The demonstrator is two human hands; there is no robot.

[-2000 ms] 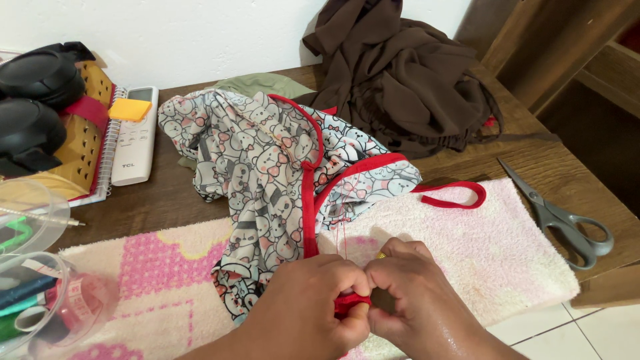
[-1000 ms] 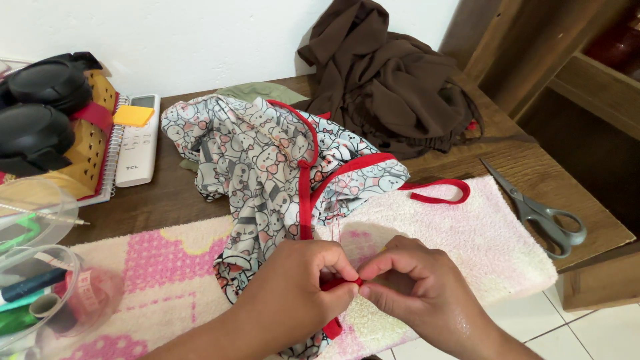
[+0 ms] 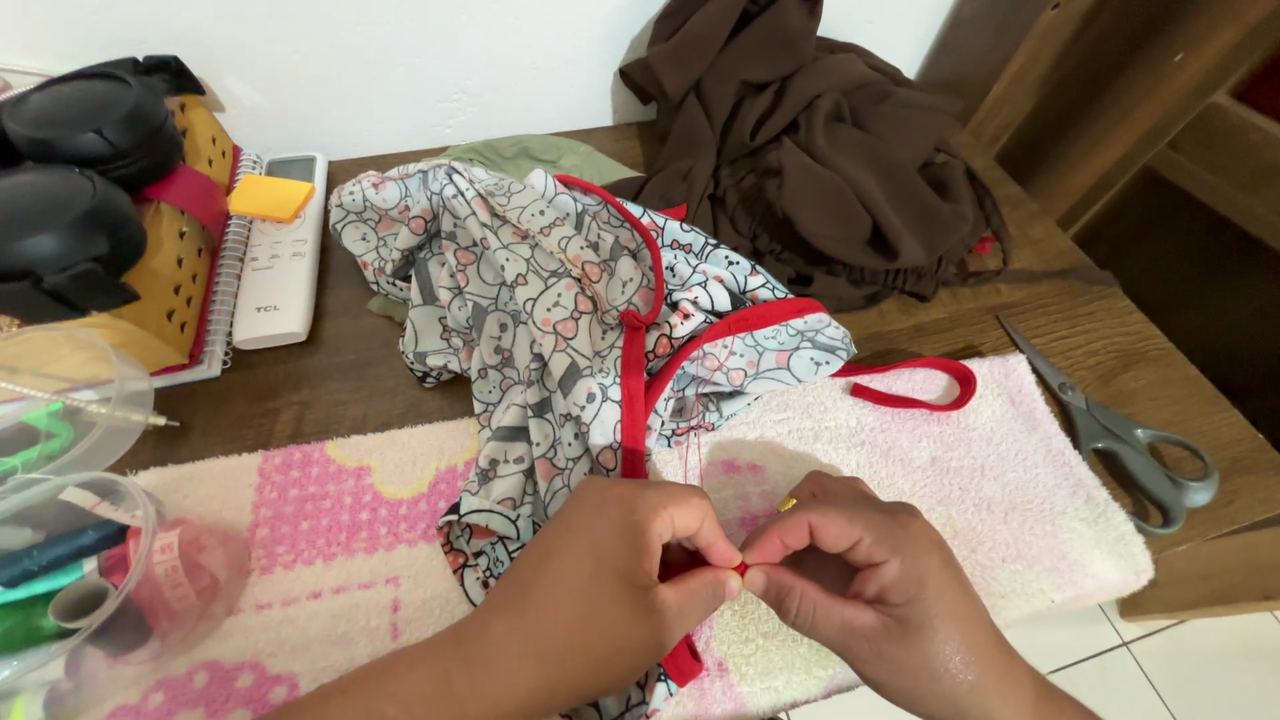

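A bear-print fabric garment with red binding lies crumpled on a pink and white towel. Near the garment's lower edge, my left hand pinches a piece of the red fabric binding between thumb and forefinger. The fingertips of my right hand meet those of the left and pinch at the same red bit; whether they hold fabric or thread cannot be told. Thin red thread runs from the garment down toward my fingers. A loose red strip loop lies on the towel to the right.
Grey-handled scissors lie at the table's right edge. Brown cloth is heaped at the back. To the left are a white remote control, black headphones on a yellow case, a spiral notebook and a clear tub of sewing supplies.
My hands have stayed close together at the red fabric. Compared with two seconds ago, the fingertips are more exposed and the red end below my left hand shows.
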